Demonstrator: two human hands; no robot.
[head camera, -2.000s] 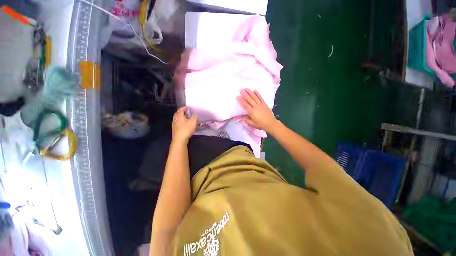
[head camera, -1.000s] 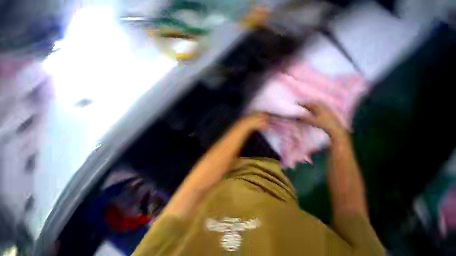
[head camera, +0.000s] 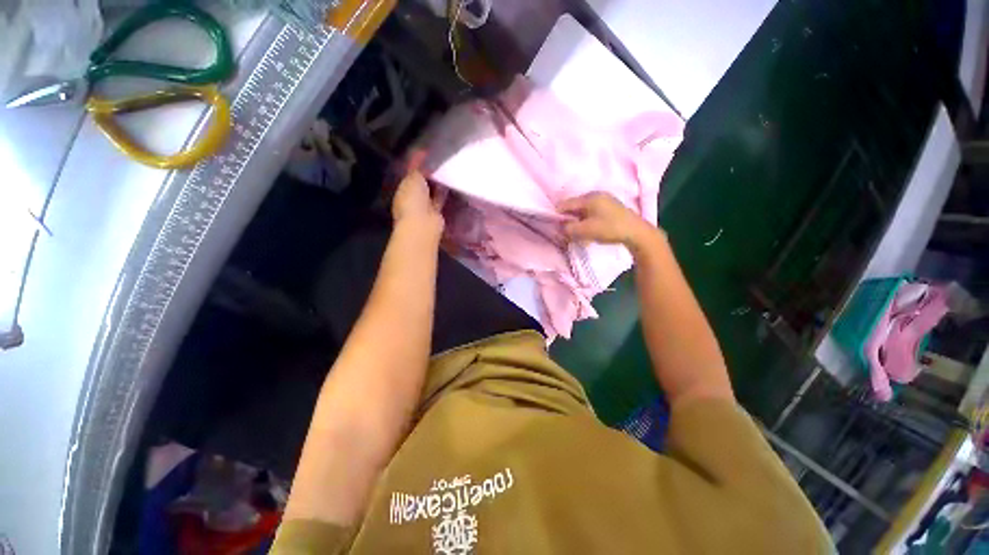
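Observation:
A stack of light pink cut pieces lies on a white side board beside the lap. My left hand grips the left edge of the top pale panel. My right hand pinches the same panel's near edge with thumb and fingers. The edge is stretched between both hands and raised a little. Crumpled pink pieces show below it at the board's near side. The fingertips are partly hidden by the cloth.
Green and yellow handled scissors lie on the white machine table at upper left. An edge ruler with orange tape runs along the table's front. A teal basket with pink pieces is at right, beyond the green floor.
The view has turned, with the board now tilted. My right hand has gone from lying flat on the stack to pinching the panel's near edge, which is now lifted between both hands.

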